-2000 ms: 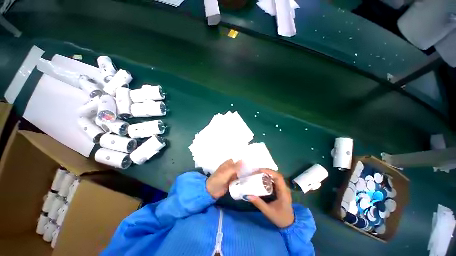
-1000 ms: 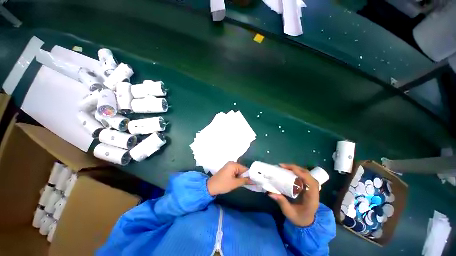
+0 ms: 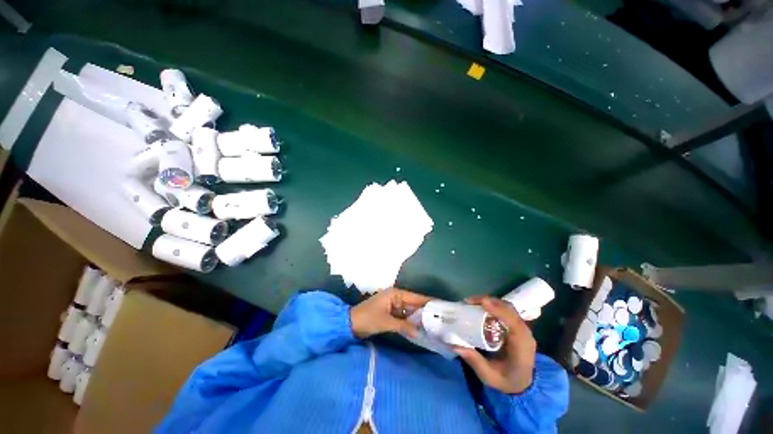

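A white cylinder unit [image 3: 458, 324] is held in front of my chest, its reddish, shiny end to the right. My left hand [image 3: 386, 312] holds its left end together with a thin white wrapping sheet that shows below the unit. My right hand [image 3: 506, 346] grips the right end, thumb below and fingers above. A fanned stack of white wrapping sheets [image 3: 377, 233] lies on the green bench beyond my left hand. Two more white units lie at the right, one [image 3: 531, 297] just beyond my right hand and one [image 3: 581, 260] by the disc tray.
A brown disc tray [image 3: 664, 356] of white, blue and dark discs stands at right. A cylinder pile [image 3: 246, 168] lies at left, partly on a white bench liner [image 3: 85, 174]. A packing carton [image 3: 157, 364] with white units is at lower left. Loose wrappers [image 3: 731, 394] lie far right.
The unit has moved right from its earlier place and its end now faces right. The top sheet has left the stack and is now at the unit, held by my left hand.
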